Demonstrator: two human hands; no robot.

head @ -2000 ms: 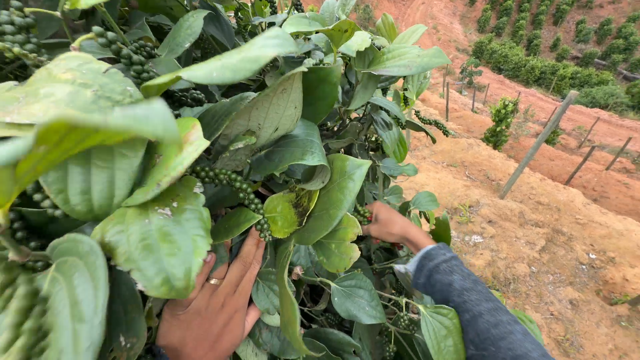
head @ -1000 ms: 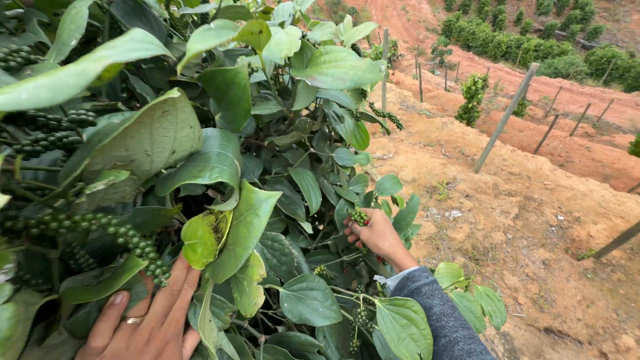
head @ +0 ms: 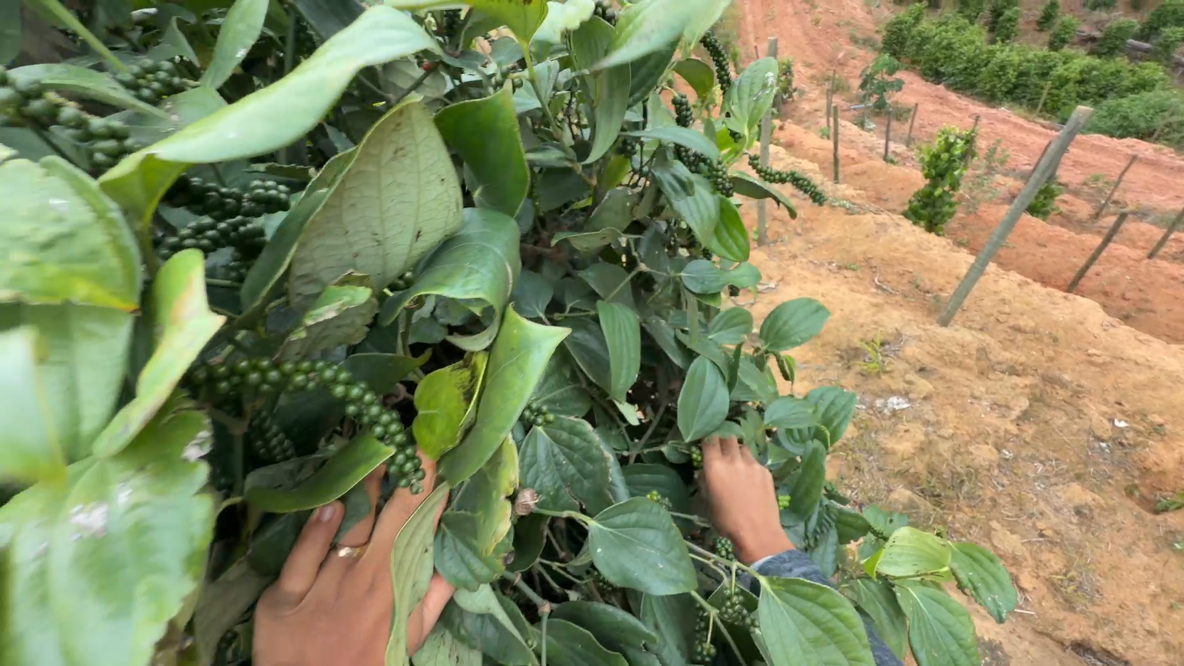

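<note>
A leafy pepper vine [head: 555, 296] with spikes of green peppercorns fills the left and middle of the head view. My left hand [head: 347, 578], a ring on one finger, lies spread among the leaves at the lower left. Its fingertips are just below a long green peppercorn spike [head: 342, 384], beside a yellowish curled leaf [head: 446, 402]. My right hand [head: 740, 490], in a grey-blue sleeve [head: 795, 566], reaches into the foliage right of centre. Leaves cover its fingertips, beside a few small green peppercorns [head: 696, 455]; whether it grips them is hidden.
Leafy stems [head: 934, 564] stick out past my right forearm. Dry orange soil [head: 999, 435] slopes away on the right, with a leaning wooden post [head: 1016, 217], several thinner stakes [head: 1098, 252] and a young plant [head: 939, 180]. Rows of green bushes [head: 999, 69] stand farther off.
One second ago my right hand held a small green peppercorn spike in front of the leaves; now its fingers are in among the foliage. My left hand remains spread against the vine.
</note>
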